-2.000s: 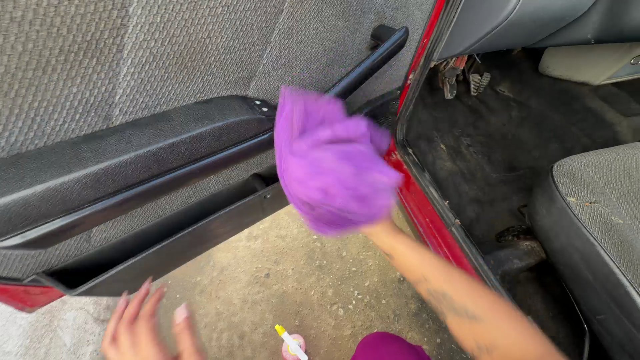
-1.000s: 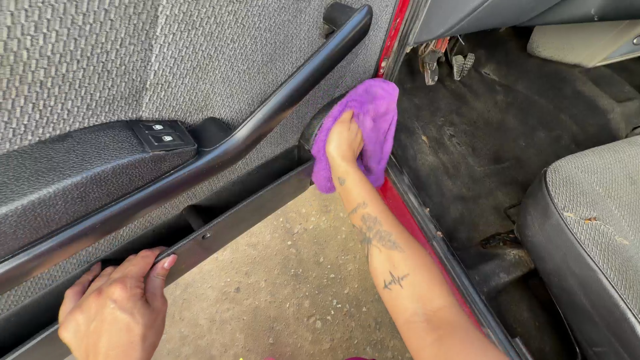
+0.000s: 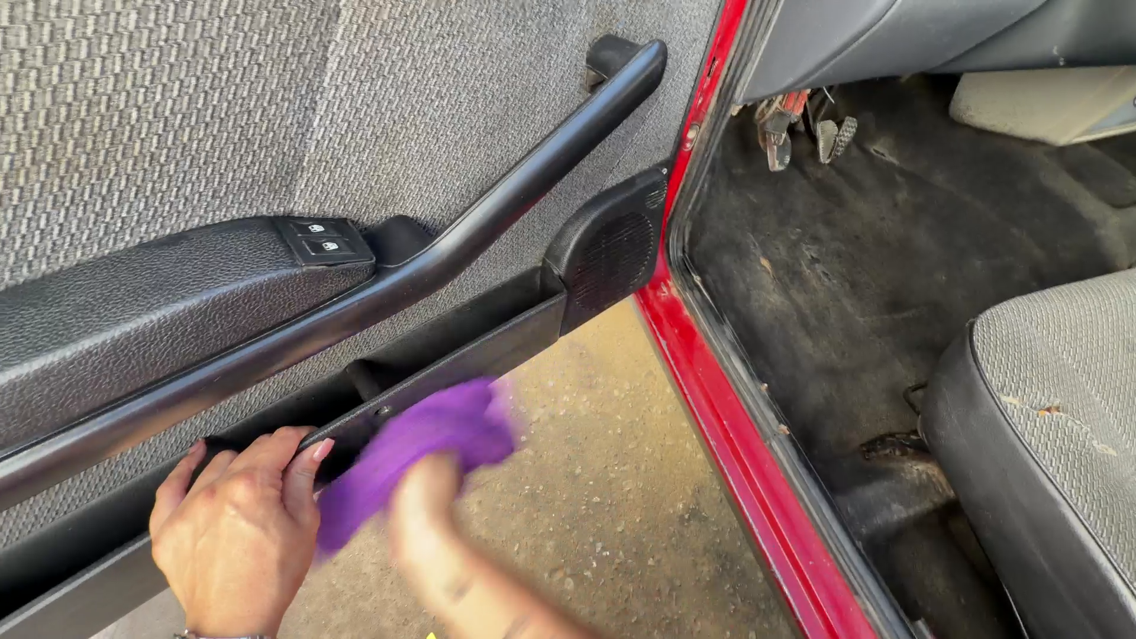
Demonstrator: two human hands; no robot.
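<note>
My left hand [image 3: 240,524] grips the upper edge of the black plastic door pocket [image 3: 479,351] on the car door. Just to its right, my right hand [image 3: 430,484] holds a purple cloth [image 3: 426,435] against the outer face of that pocket; both are blurred, and the cloth hides most of the fingers. Above the pocket runs a black door pull handle [image 3: 426,266], beside an armrest [image 3: 160,275] with window switches [image 3: 324,240]. A speaker grille [image 3: 617,248] forms the pocket's far end.
The red door sill [image 3: 737,444] with its rubber seal crosses the view at the right. Beyond it are the dark floor covering [image 3: 834,266], the pedals [image 3: 799,133] and a grey fabric seat [image 3: 1065,373]. Bare ground [image 3: 603,479] shows below the door.
My right hand with the purple cloth has moved left and down from the speaker end of the pocket, now uncovered, toward my left hand. My left hand stays on the pocket's edge.
</note>
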